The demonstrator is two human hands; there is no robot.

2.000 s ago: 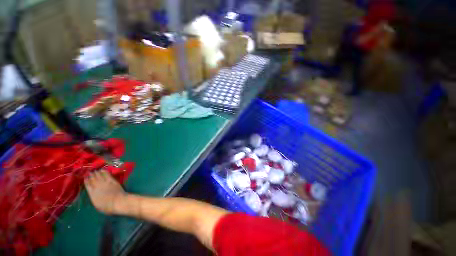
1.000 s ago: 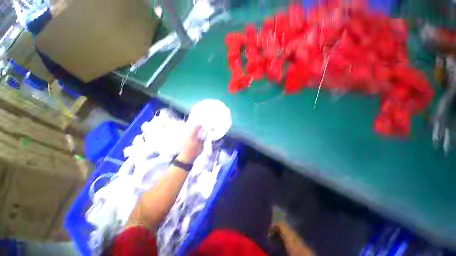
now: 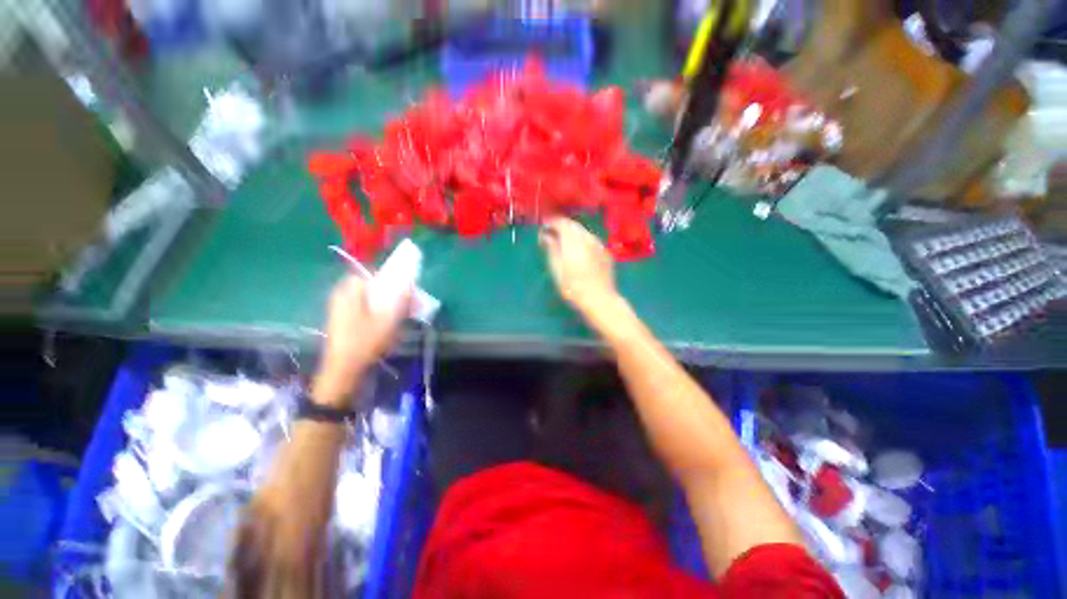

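My left hand [image 3: 360, 324] holds a round white housing [image 3: 396, 279], tilted on edge, above the front edge of the green bench. A thin white cable sticks out beside it. My right hand [image 3: 576, 267] is at the front of the heap of red discs [image 3: 515, 146], fingertips down by the bench top. A small dark thing shows at its fingertips; blur hides whether it grips a disc. The black and yellow power screwdriver [image 3: 699, 100] hangs to the right of the heap.
A blue crate of white housings [image 3: 82, 515] is below left. A blue crate with white and red units [image 3: 1027, 468] is below right. A grey-green cloth [image 3: 845, 222], a grey parts tray [image 3: 985, 279] and a pile of small parts [image 3: 749, 146] lie on the bench's right side.
The view has swung to face the bench. My left hand has moved from the left crate to over the bench edge with a white housing. My right hand has risen to the red heap.
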